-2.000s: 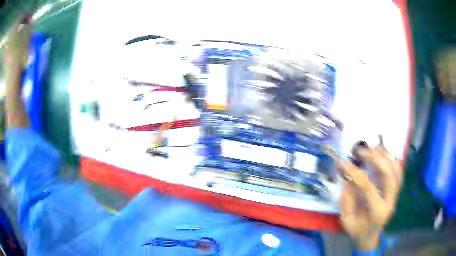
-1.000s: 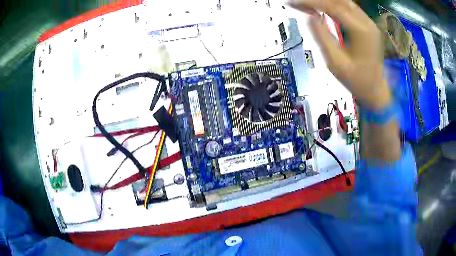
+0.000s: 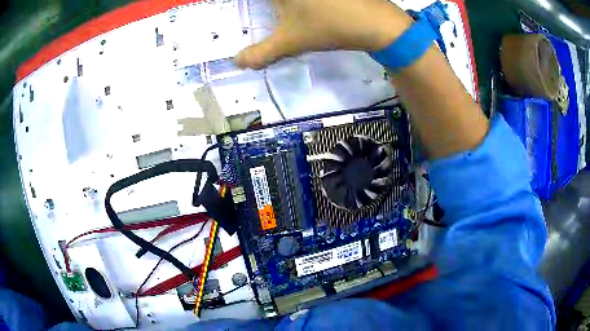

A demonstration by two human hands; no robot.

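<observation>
The white chassis (image 3: pixel 77 129) lies in front of me with the blue motherboard (image 3: pixel 284 252) on it. The black cooler fan (image 3: pixel 356 171) sits on striped heatsink fins at the board's right. My right hand (image 3: pixel 317 26) is over the chassis's far part, cut off by the top edge, thumb pointing left. Its fingertips are hidden, so any grip cannot be told. A thin dark wire (image 3: pixel 270 94) curves between the hand and the board. My left hand is out of the picture.
A thick black cable loop (image 3: pixel 111 187) and red wires (image 3: pixel 162 284) lie left of the board. Beige tape (image 3: pixel 208 113) is above its left corner. A red-orange edge (image 3: pixel 97 29) borders the chassis. Right of my forearm are a blue bin (image 3: pixel 521 132) and a tan round core (image 3: pixel 530 64).
My right hand has moved left across the top of the chassis, and its forearm now crosses the right side. The chassis and board appear larger and lower in view.
</observation>
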